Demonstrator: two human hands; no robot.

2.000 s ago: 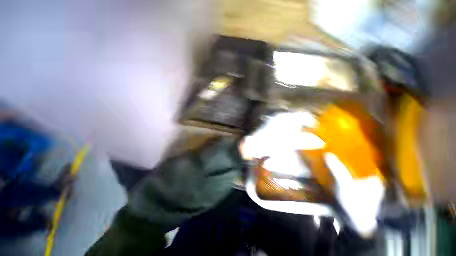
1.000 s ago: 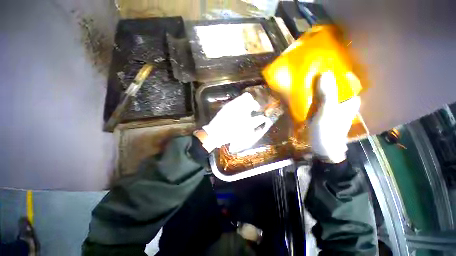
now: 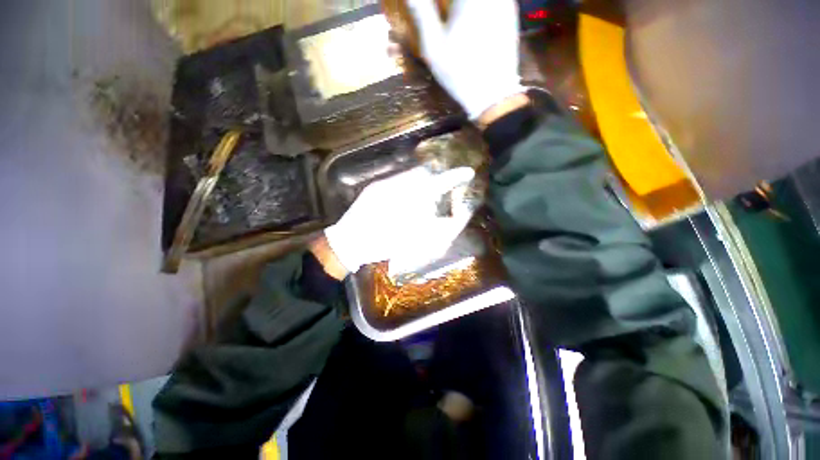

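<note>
My left hand (image 3: 400, 216), in a white glove, is over the steel tray (image 3: 432, 316). Its fingers are closed on a grey, crumpled piece (image 3: 456, 154), perhaps cloth. Thin copper-coloured wires (image 3: 427, 292) lie in the tray's near part. My right hand (image 3: 476, 58), also white-gloved, is at the top edge of the view, beside the solder pot (image 3: 360, 110). Its thumb lies against a brownish-orange sheet (image 3: 403, 20) at the pot's right side. The fingertips and the sheet's upper part are cut off or hidden. My right sleeve covers the tray's right side.
A black dross tray (image 3: 243, 193) with a tan stick (image 3: 202, 202) across it is left of the pot. A curved orange strip (image 3: 629, 121) runs along the right panel. A green conveyor belt (image 3: 791, 238) with a small dark-orange part (image 3: 757, 198) is at far right.
My right hand and the orange sheet have moved up and left, from the tray's right side to the pot. My left hand stays over the tray. The camera view has turned.
</note>
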